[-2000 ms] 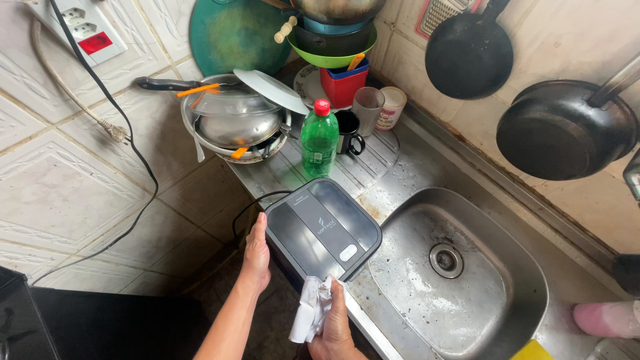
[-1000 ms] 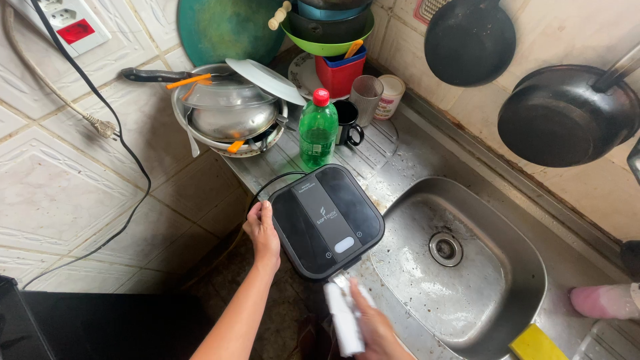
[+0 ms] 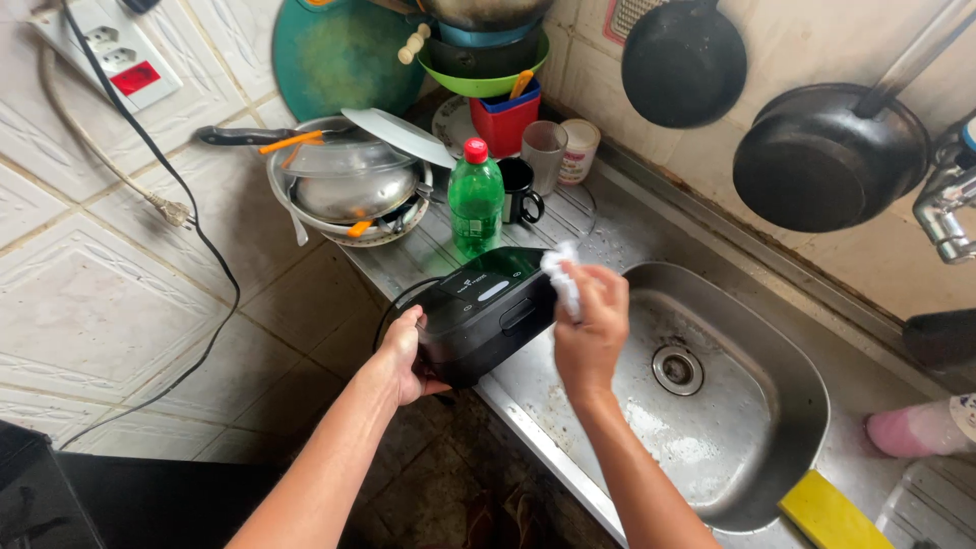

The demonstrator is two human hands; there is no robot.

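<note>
A black electric appliance with a glossy top and a cord (image 3: 488,305) is tilted at the edge of the steel counter, its front side showing. My left hand (image 3: 408,354) grips its left front corner, thumb at the top edge and fingers underneath. A crumpled white cloth (image 3: 563,278) is pinched in my right hand (image 3: 593,320), at the right end of the appliance. Just behind the appliance stands a green plastic bottle with a red cap (image 3: 476,202).
A dish basin piled with pans and lids (image 3: 347,187) stands left of the bottle. A black mug (image 3: 518,191) and a glass (image 3: 544,152) are behind it. The sink (image 3: 709,396) lies right, with a yellow sponge (image 3: 831,512) at its rim. Pans hang above.
The appliance lay with its top facing up and is now tilted, showing its front side. My right hand has moved with the cloth from below the front edge up to its right end.
</note>
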